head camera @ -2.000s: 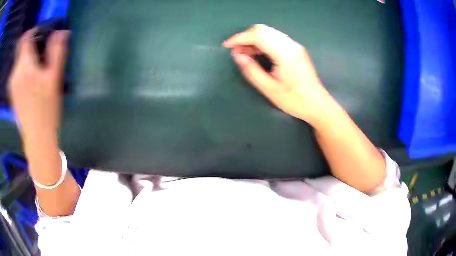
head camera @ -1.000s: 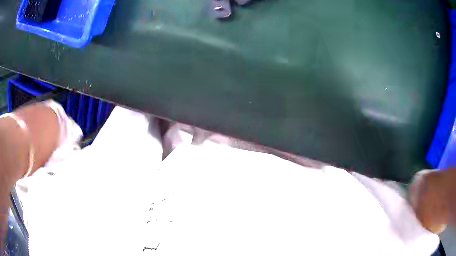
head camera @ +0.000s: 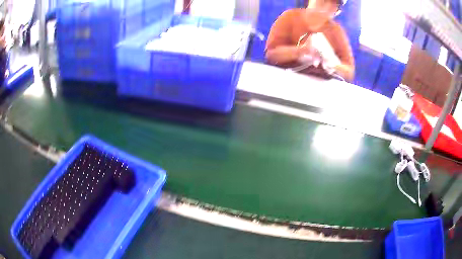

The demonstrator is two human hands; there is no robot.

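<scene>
Neither of my hands is in the picture. A shallow blue bin (head camera: 136, 217) stands tilted in the view at the lower left. Rows of black power adapters (head camera: 66, 195) fill its left part, with their pins showing as small bright marks. A few adapters lie apart from the even rows near the bin's middle and lower end. The bin's right part shows bare blue floor. The picture is somewhat blurred.
A green surface (head camera: 243, 167) lies beyond a worn pale strip (head camera: 228, 218). Large blue crates (head camera: 177, 83) stand at the back left. A person in orange (head camera: 283, 38) sits opposite. White cables (head camera: 413, 169) and a small blue bin (head camera: 415, 240) are at right.
The view has swung up and outward from my lap and bench. My arms have left the picture, and the far surface, crates and other person have come into view.
</scene>
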